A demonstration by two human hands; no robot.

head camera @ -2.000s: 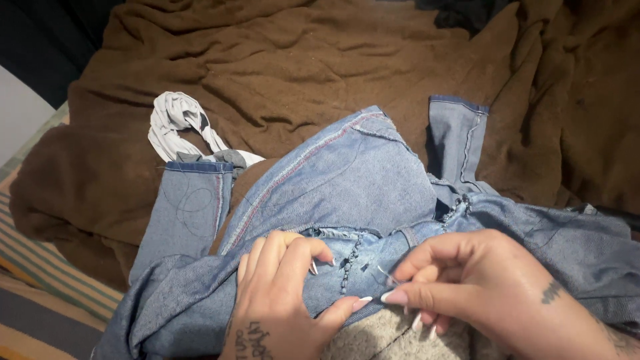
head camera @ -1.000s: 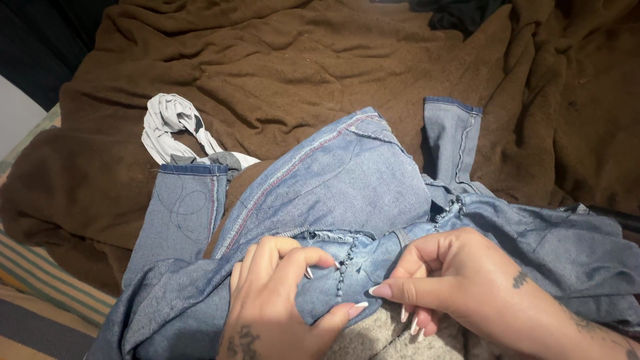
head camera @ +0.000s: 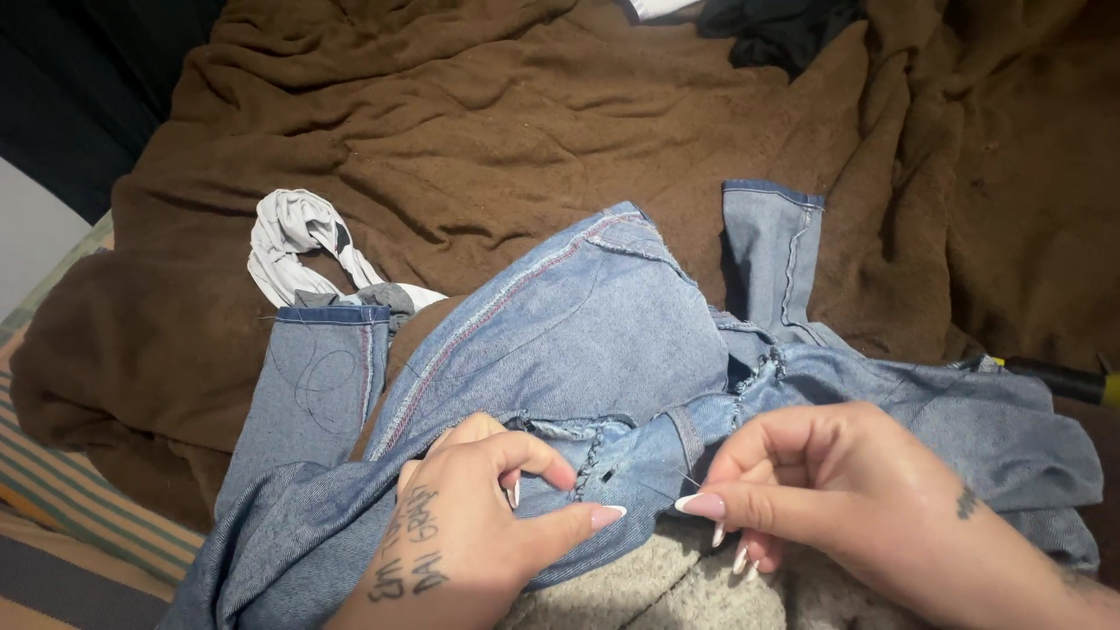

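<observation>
A blue denim garment (head camera: 560,350), inside-out seams showing, lies across the lap and bedding. My left hand (head camera: 490,516) holds its lower middle part, thumb and index finger at either side of a line of dark stitches (head camera: 591,459). Right of that line is a small dark hole or patch (head camera: 608,477). My right hand (head camera: 787,499) pinches a thin sewing needle (head camera: 689,477) between thumb and index finger, its point toward the denim. A belt loop (head camera: 687,437) lies near the needle. Dark loose thread (head camera: 319,385) curls over a denim leg at the left.
A brown blanket (head camera: 490,131) spreads behind the denim. White and grey cloth (head camera: 297,236) is bunched at the left, black fabric (head camera: 779,35) at the top. A black and yellow object (head camera: 1063,381) lies at the right edge. Light fleece (head camera: 665,577) is under the hands.
My right hand has drawn slightly away from my left thumb, and the needle shows more plainly. My left hand keeps its hold on the denim.
</observation>
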